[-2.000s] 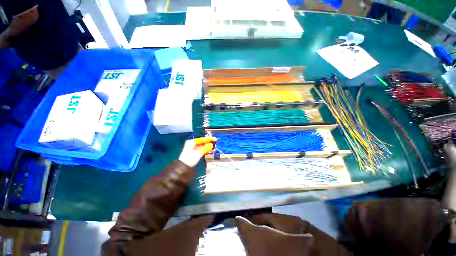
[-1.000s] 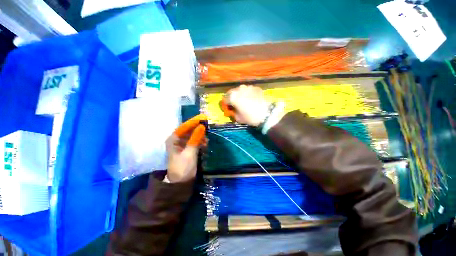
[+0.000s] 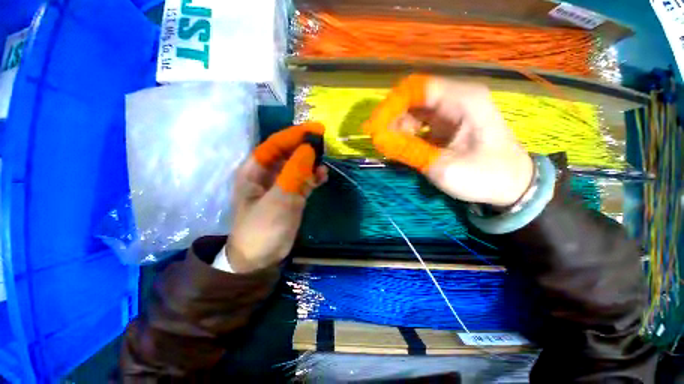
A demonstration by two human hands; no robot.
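My left hand, with orange finger cots, pinches a small black connector housing between thumb and forefinger. A white lead wire runs from the housing down to the right across the green and blue trays. My right hand, also with orange cots, is just right of the housing over the yellow lead wires. Its thumb and forefinger pinch a thin yellow wire whose end points toward the housing. A gap shows between the housing and the right fingertips. Whether the wire tip touches the housing is unclear.
Orange wires lie beyond, green and blue wires nearer, white wires nearest. A plastic bag, a JST box and a blue bin are left. Mixed-colour harnesses lie right.
The view has moved closer. My right hand has drawn off the yellow wires with a yellow wire in its fingers. My left hand still holds the housing with the white wire.
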